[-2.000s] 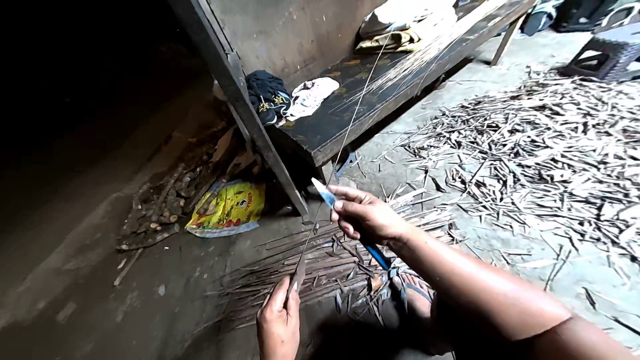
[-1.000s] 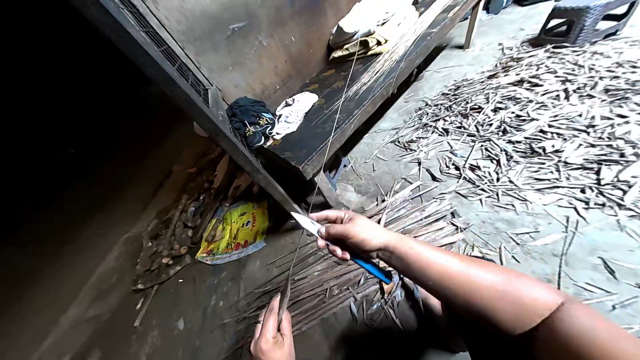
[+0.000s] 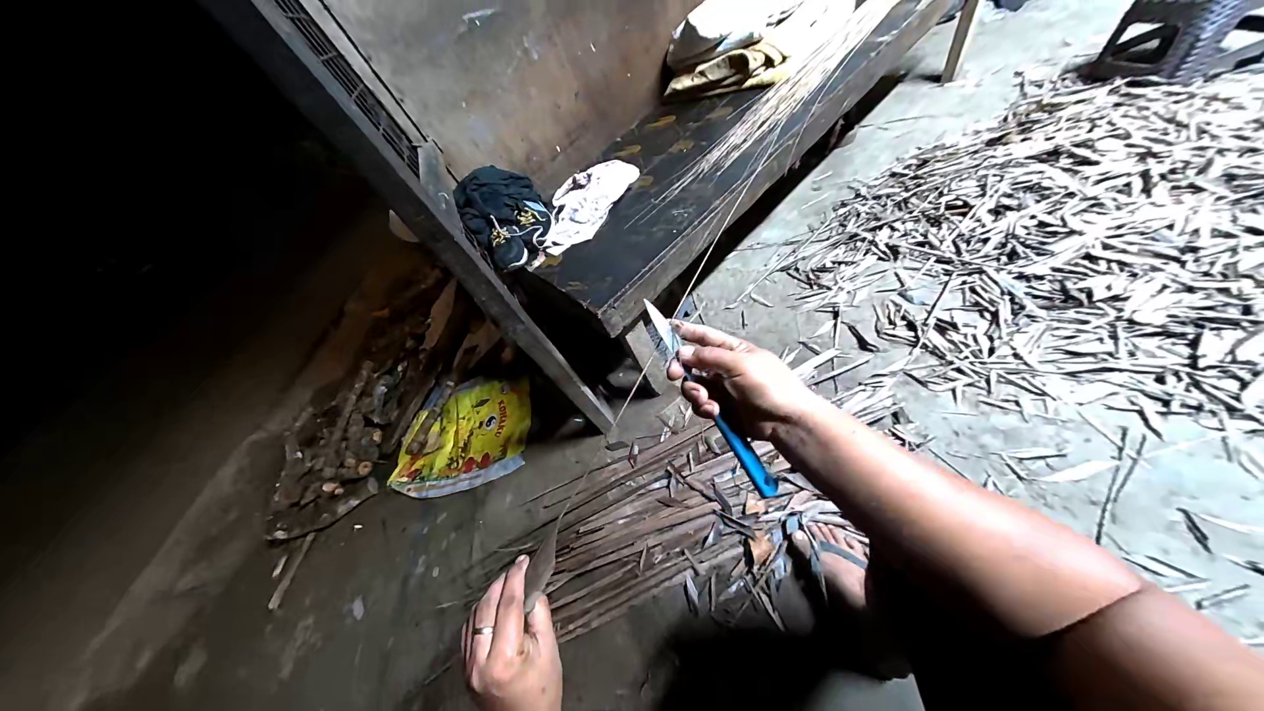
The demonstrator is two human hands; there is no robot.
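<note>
My right hand [image 3: 736, 380] holds a knife with a blue handle [image 3: 746, 456], its pale blade [image 3: 662, 328] pointing up and to the left. A long thin rib of a dry leaf [image 3: 632, 393] runs past the blade, and the fingertips lie against it. Lower down, my left hand [image 3: 512, 637] is closed on the brown leaf blade [image 3: 542, 568] at the rib's near end; a ring is on one finger. Beneath and between the hands, a bundle of dry brown leaves [image 3: 612, 538] lies on the floor.
A low dark bench [image 3: 681, 212] bears pale thin ribs [image 3: 780, 114], cloths [image 3: 592, 202] and sacks. Leaf scraps [image 3: 1066, 237] cover the floor at right. A slanted post [image 3: 464, 247], firewood [image 3: 341, 444] and a yellow bag [image 3: 464, 434] are at left. My sandalled foot [image 3: 839, 558] is near the bundle.
Both hands still hold the knife and the leaf. Since two seconds ago the view has shifted somewhat. Any finer motion of the knife along the rib cannot be told.
</note>
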